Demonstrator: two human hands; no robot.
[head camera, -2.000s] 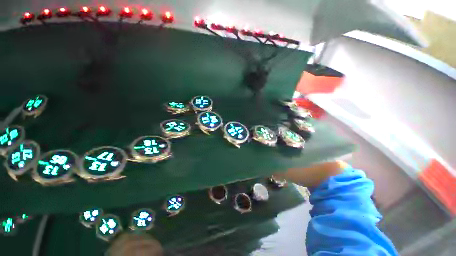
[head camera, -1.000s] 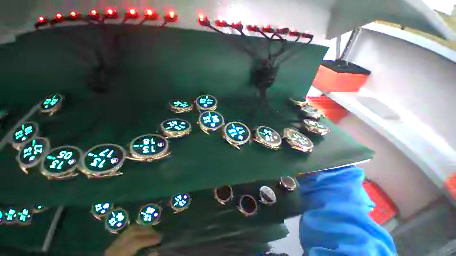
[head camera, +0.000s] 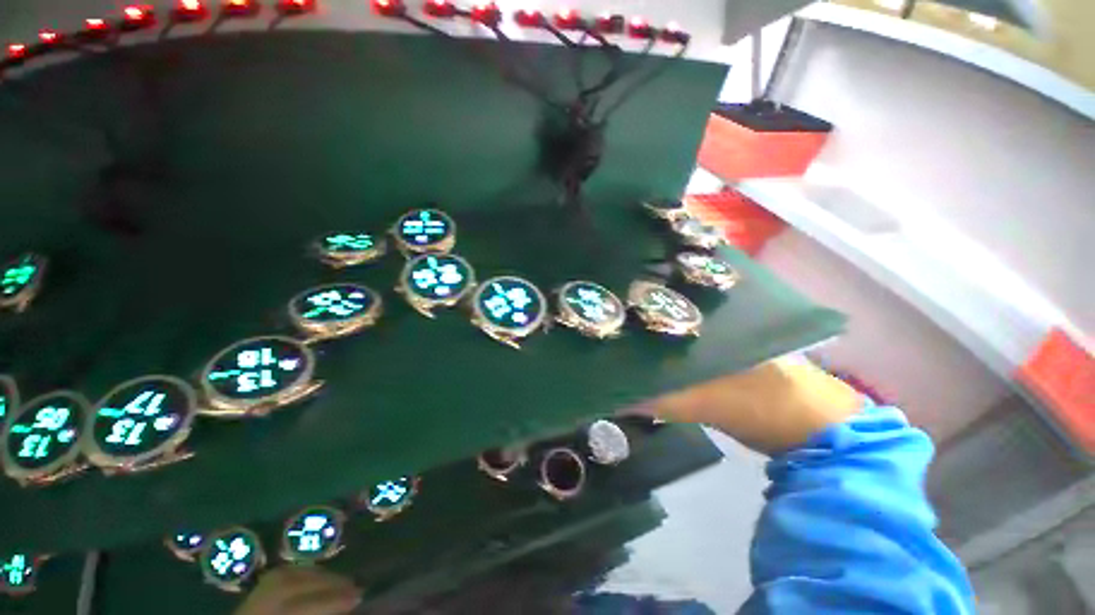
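Several lit watch heads lie in a curved line on the upper green-matted shelf. On the lower tier, lit watches lie at the left and dark watches at the right, beside one with a pale face. My right hand, in a blue sleeve, reaches from the right to under the upper shelf's edge; its fingers are hidden there. My left hand is blurred and cut off by the bottom edge, just below the lower lit watches; its fingers are unclear.
Red-lit plugs line the top rail, with a dark cable bundle hanging behind the upper shelf. Red-orange boxes and pale shelving stand to the right.
The view has shifted, so the watches sit further left. My right wrist and the back of the hand now show beside the shelf edge, where mostly sleeve showed a second ago. My left hand sits lower in view.
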